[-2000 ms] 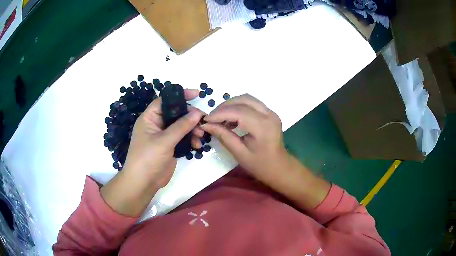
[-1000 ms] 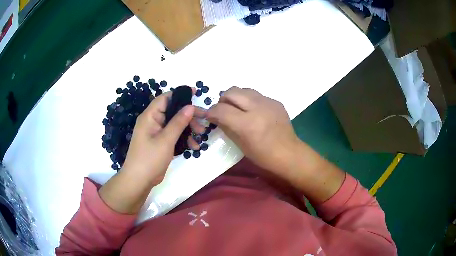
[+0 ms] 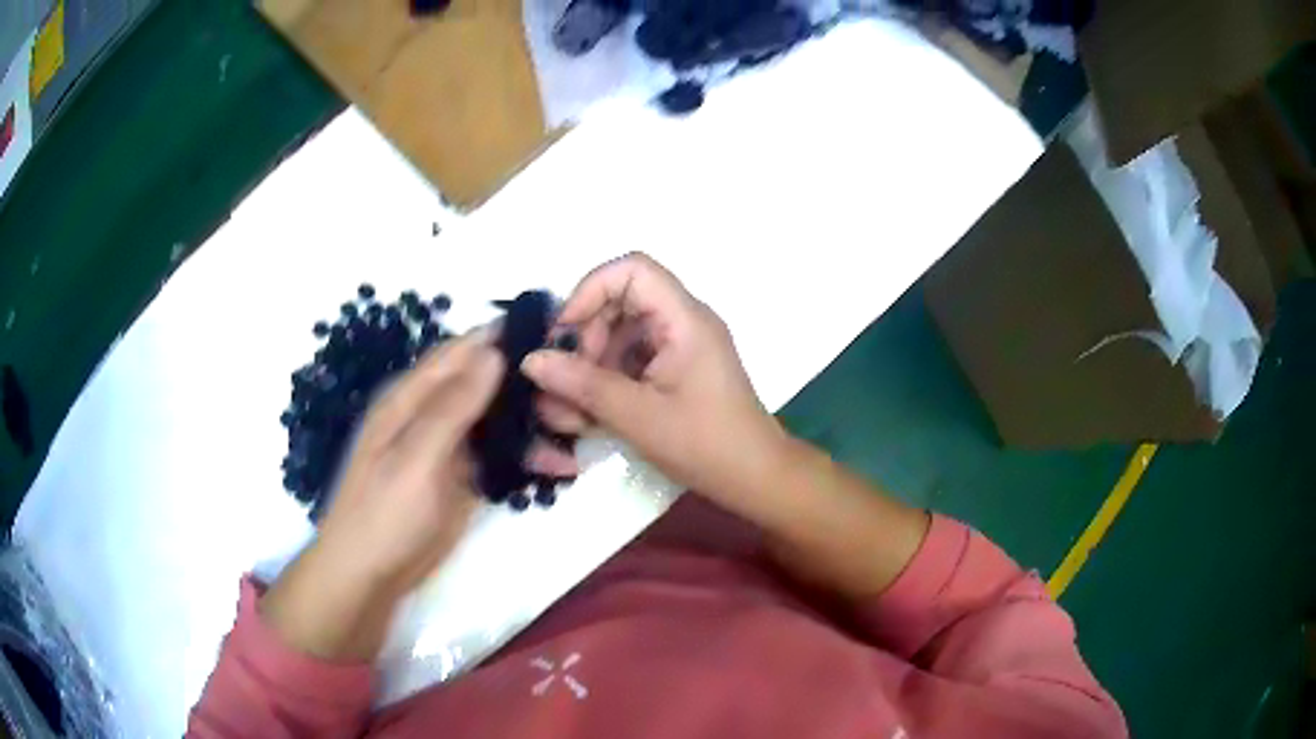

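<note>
A black elongated housing stands nearly upright in the view between my two hands, over the white sheet. My left hand is blurred and holds the housing from its left side, with fingertips showing on its right side. My right hand touches the upper right side of the housing with thumb and fingers; whether a small part is between them cannot be told. A heap of tiny black discs lies behind and left of my left hand. A few more discs lie by the housing's lower end.
The white work sheet lies under everything. A tan cardboard sheet and a pile of black housings on white liner are at the far edge. An open carton with torn white paper stands right. Clear plastic is lower left.
My right hand has moved left onto the housing. My left hand is now blurred and its thumb no longer shows across the housing's front. The view has shifted slightly.
</note>
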